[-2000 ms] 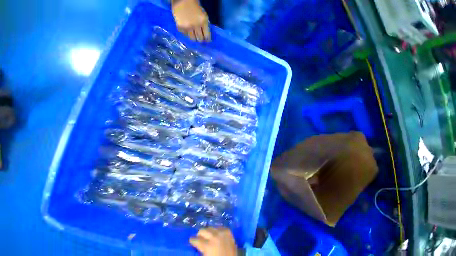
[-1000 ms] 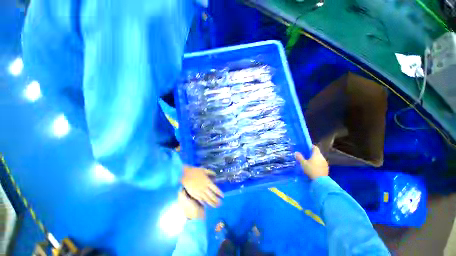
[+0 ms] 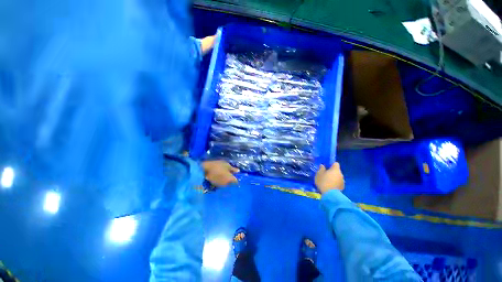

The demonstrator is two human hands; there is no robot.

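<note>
A blue plastic tote [image 3: 338, 104] is held above the floor, full of dark items in shiny clear bags [image 3: 264, 115] packed in two columns. My right hand [image 3: 330, 178] grips its near right corner. At the near left corner, where my left sleeve leads, a hand [image 3: 220, 172] is on the rim. The helper's sleeve overlaps there, so whose fingers show is hard to tell. Another person's hand [image 3: 208, 44] holds the far left corner.
The helper in a blue smock [image 3: 93, 99] stands close at left. A green-topped bench [image 3: 363, 22] with a grey-white unit [image 3: 470, 30] runs behind. An open carton [image 3: 380, 93], blue stool [image 3: 459, 171], brown cardboard [image 3: 479, 190] and blue lattice pallet [image 3: 448, 270] are at right.
Two seconds ago the tote was larger in view and tilted; it now sits straighter near the bench edge. Since one second ago it has moved up in view, and the helper's far hand has appeared.
</note>
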